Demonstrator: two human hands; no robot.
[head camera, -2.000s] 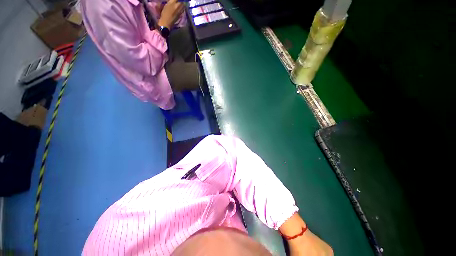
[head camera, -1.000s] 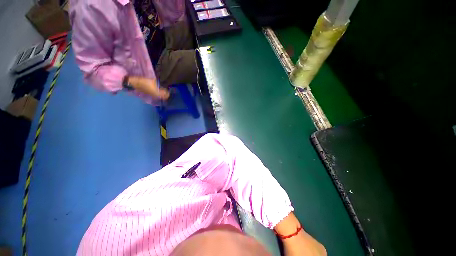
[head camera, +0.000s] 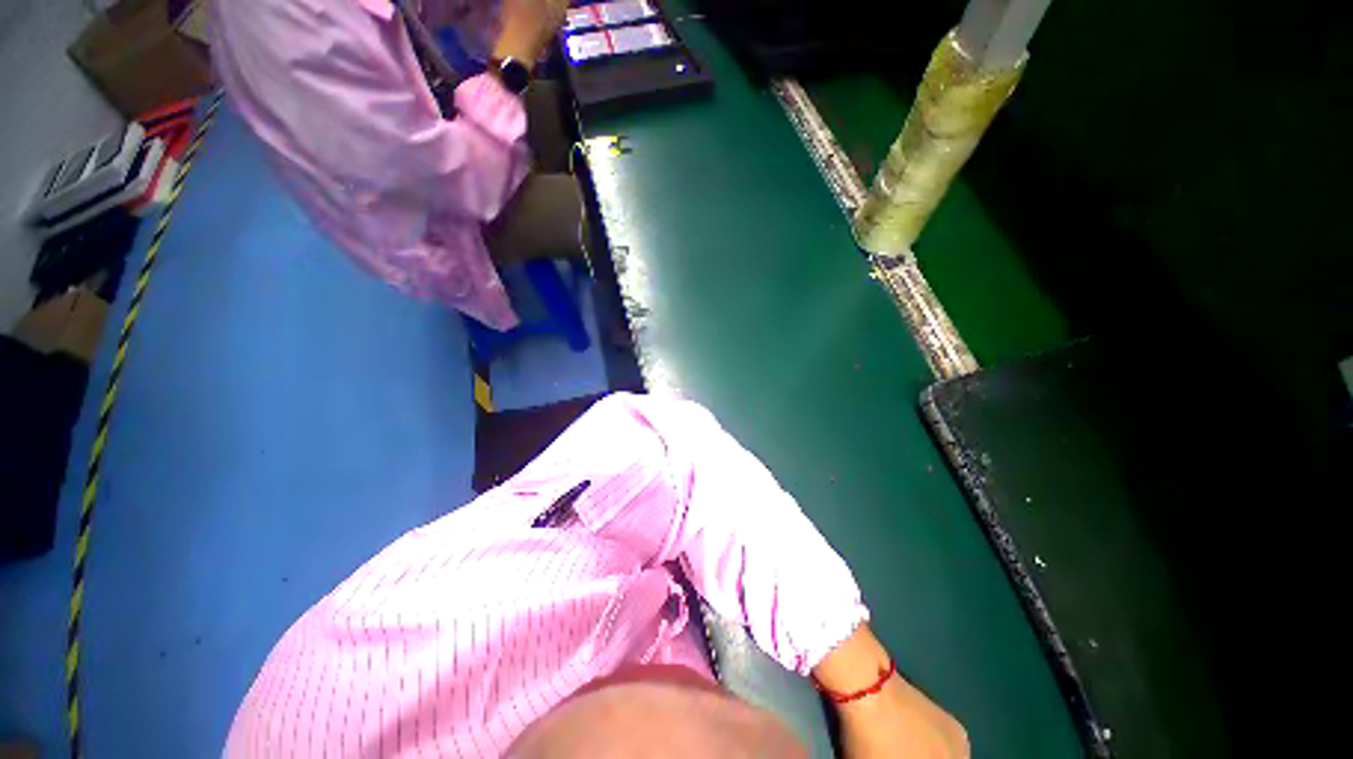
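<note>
My left hand (head camera: 899, 727) lies low over the green bench top (head camera: 772, 341), cut off by the bottom edge. Its wrist, with a red string bracelet (head camera: 858, 688), and the back of the hand show. The fingers are out of the picture, so I cannot tell what it holds. My pink striped sleeve (head camera: 742, 549) is bent at the elbow over the bench's near edge. A dark pen (head camera: 563, 506) is clipped to the smock. My right hand is not in view.
A seated person in a pink smock (head camera: 356, 163) works at the bench, upper left. Beside them is a black tray (head camera: 638, 82) with phones. A yellow-wrapped post (head camera: 938, 148) stands by a metal rail (head camera: 927, 316). A raised dark mat (head camera: 1039, 489) lies right.
The other person's arm, lowered beside the stool a second ago, is back up near the tray. The view has shifted slightly. My left arm looks almost unchanged.
</note>
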